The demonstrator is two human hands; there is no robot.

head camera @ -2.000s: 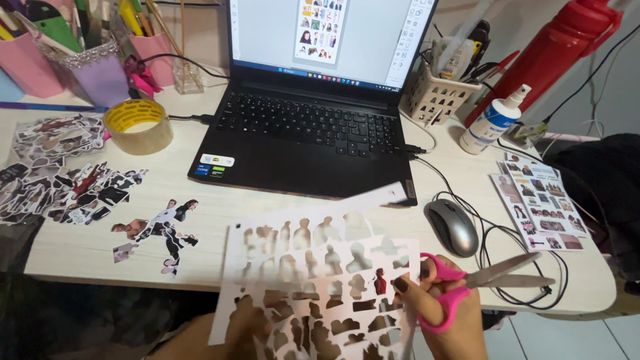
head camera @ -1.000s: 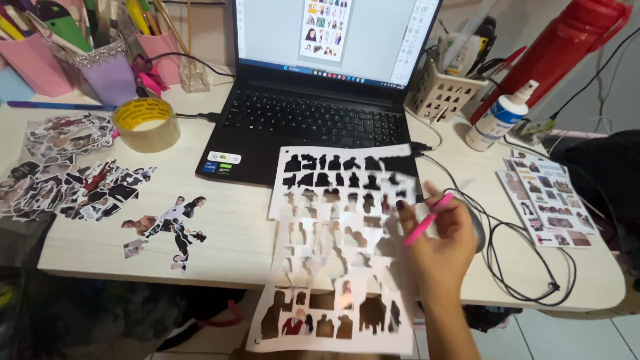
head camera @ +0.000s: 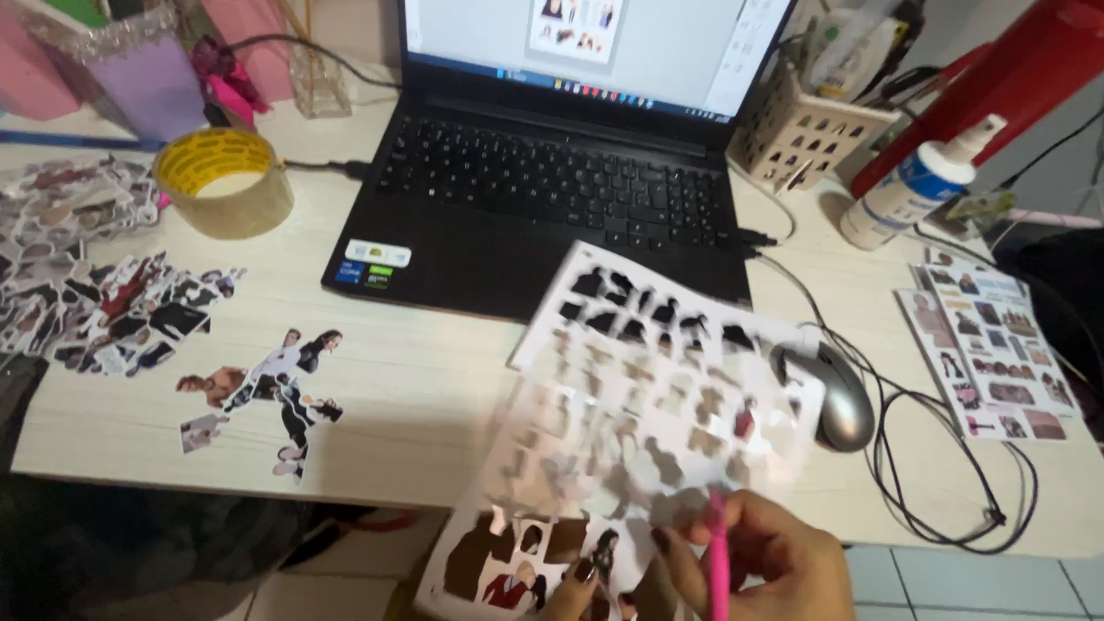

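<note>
White sticker sheets [head camera: 543, 345] with many cut-out holes lie aslant over the laptop's front and the table edge. My right hand [head camera: 763, 561], at the lower right of the sheets, holds pink-handled scissors [head camera: 718, 552]; their blades do not show. A thumb of my left hand [head camera: 573, 593] presses on the bottom of the sheet, beside a few remaining printed figures; the rest of that hand is hidden. To the left, several cut-out stickers [head camera: 272, 379] lie in a small group, near a larger heap of cut-outs [head camera: 129, 310].
A black laptop [head camera: 517, 207] stands open at the centre, with a roll of tape [head camera: 228, 185] to its left. Right of the sheets are a mouse [head camera: 845, 405], looped cables [head camera: 880, 483], more printed sheets [head camera: 992, 345] and a spray bottle [head camera: 914, 190]. Pen holders [head camera: 142, 69] stand back left.
The scissors, with blades spread out to the right two seconds ago, are now upright in my right hand. The sheets have turned and lie aslant. My left thumb has come into view.
</note>
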